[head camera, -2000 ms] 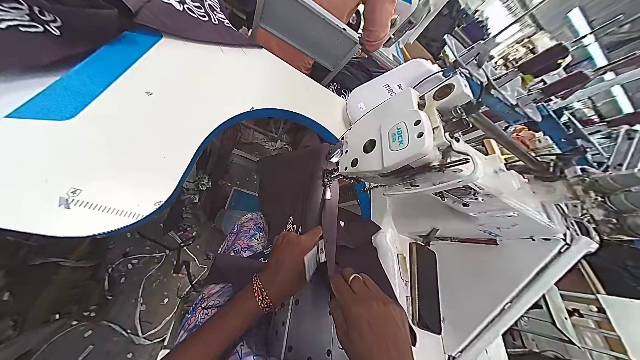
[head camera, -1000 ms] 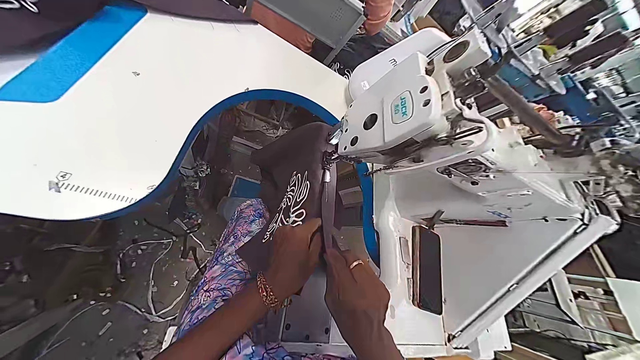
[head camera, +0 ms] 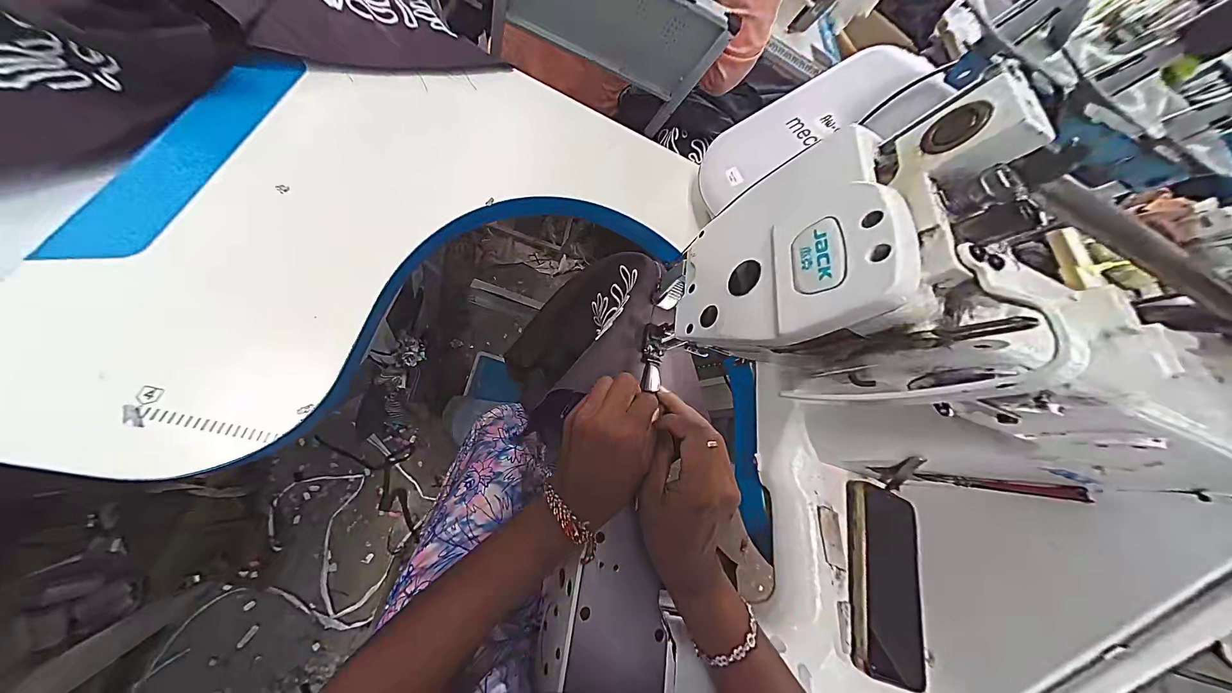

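Observation:
A white Jack sewing machine head stands right of centre, its presser foot and needle area over dark fabric. That dark fabric, with a white looping pattern, lies under the foot and hangs to the left. Just below the foot, my left hand has its fingers closed on the fabric edge. Beside it, touching, my right hand pinches the same edge near a small metal piece at the foot. The fingertips partly hide the cloth.
A white table with a blue edge curves around on the left, with more dark printed fabric on its far end. A smartphone lies on the machine bed at right. Another person's arm shows at the top behind a grey panel.
Both hands have moved up toward the presser foot and closer together. Less cloth shows between them and the foot than one second ago.

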